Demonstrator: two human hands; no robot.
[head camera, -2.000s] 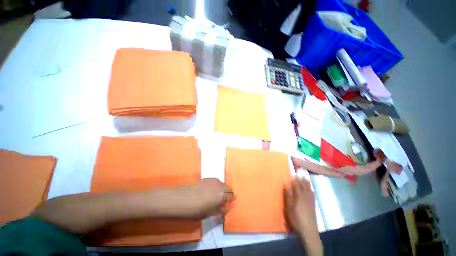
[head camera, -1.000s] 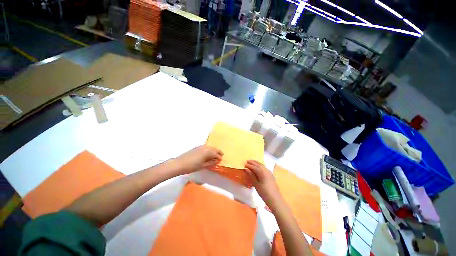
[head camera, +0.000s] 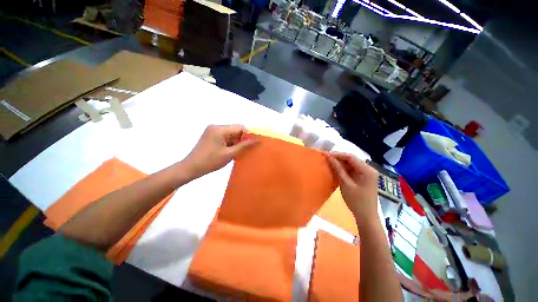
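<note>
My left hand (head camera: 221, 150) and my right hand (head camera: 354, 177) each pinch an upper corner of an orange panel (head camera: 280, 183), holding it spread and raised. Its lower edge meets or overlaps the main orange stack (head camera: 245, 256); I cannot tell which. Behind the held panel, a lighter orange strip of the far stack (head camera: 274, 136) shows; the rest is hidden. The right-hand stack (head camera: 336, 268) is partly covered by my right forearm. The left-hand pile (head camera: 100, 191) lies partly under my left forearm. A small orange piece (head camera: 342, 213) shows beside my right wrist.
Pale banded bundles (head camera: 312, 133) stand behind the panel. A calculator (head camera: 386, 186), partly hidden, and a blue crate (head camera: 457, 159) are at right. A brown roll (head camera: 481, 257) and strips lie at the right edge. Cardboard sheets (head camera: 50, 97) lie far left.
My hands have moved from the far stack's top sheet to holding up a panel nearer me. The left-hand pile now shows more fanned pieces. The view has shifted slightly.
</note>
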